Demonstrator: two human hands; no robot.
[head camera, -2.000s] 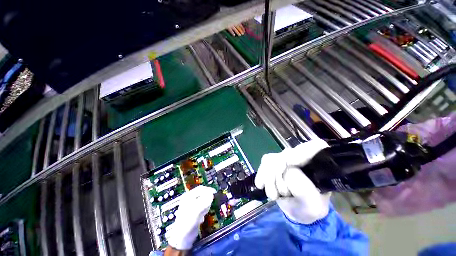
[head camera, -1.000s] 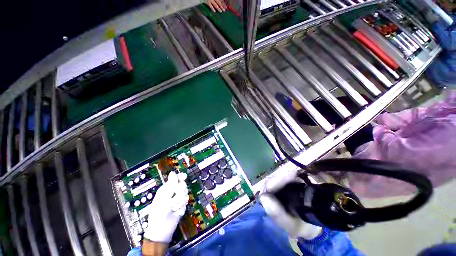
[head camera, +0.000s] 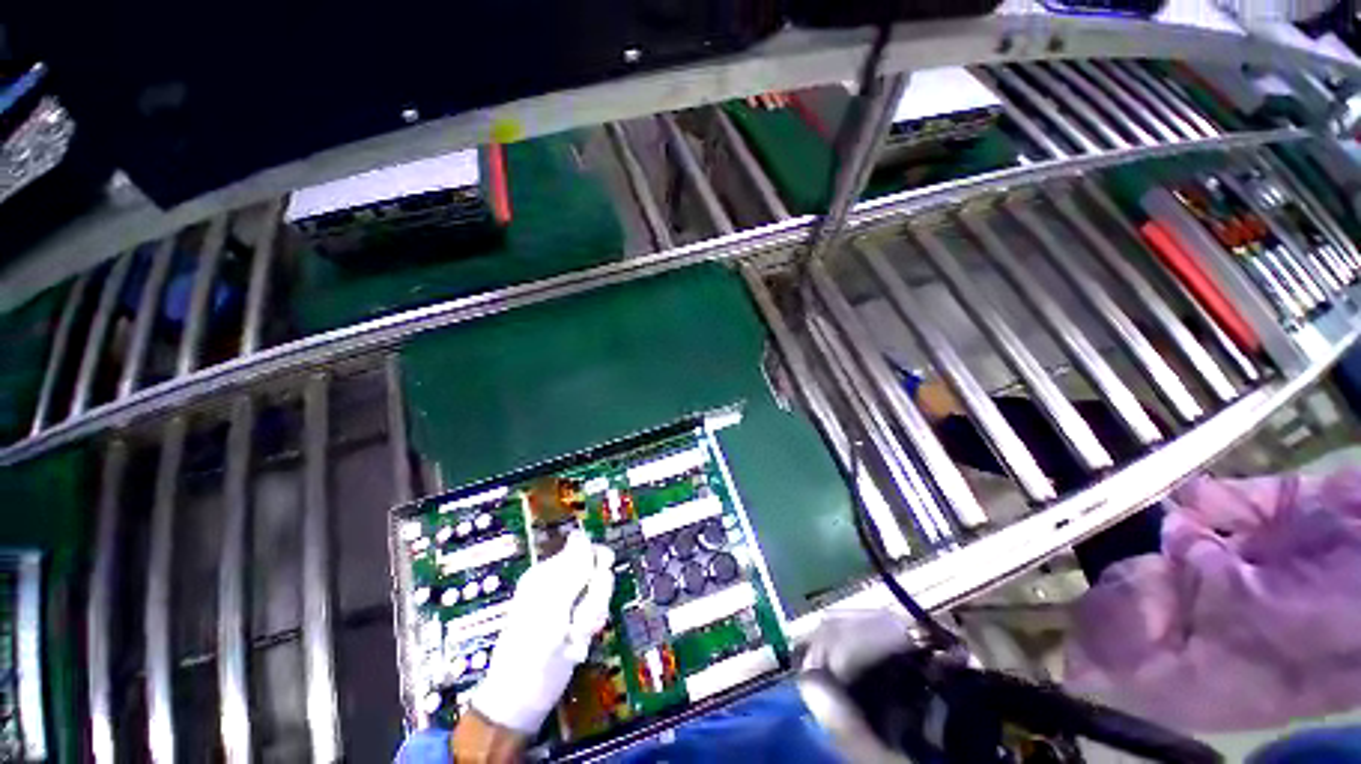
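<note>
The power board (head camera: 694, 575) lies in its thin silver chassis tray (head camera: 754, 545) on the green pallet (head camera: 575, 366), with amber parts, white bars and a cluster of black round capacitors. My left hand (head camera: 555, 624), in a white glove, is over the middle of the board with fingertips together; whether it holds something small cannot be told. My right hand (head camera: 851, 669), gloved and blurred, is right of the tray around the black electric screwdriver (head camera: 955, 702). The screwdriver's bit is not visible.
Metal rollers (head camera: 985, 358) run on both sides of the pallet. A finished silver-white unit (head camera: 396, 202) stands on the far conveyor. Another board with a red-orange sheet (head camera: 1202, 284) is at the upper right. A black cable (head camera: 863, 508) hangs right of the pallet. A pink sleeve (head camera: 1239, 582) shows at right.
My right hand and the screwdriver have moved off the board, to the right and down. My left hand has shifted up from the lower board to its middle. The view has also shifted.
</note>
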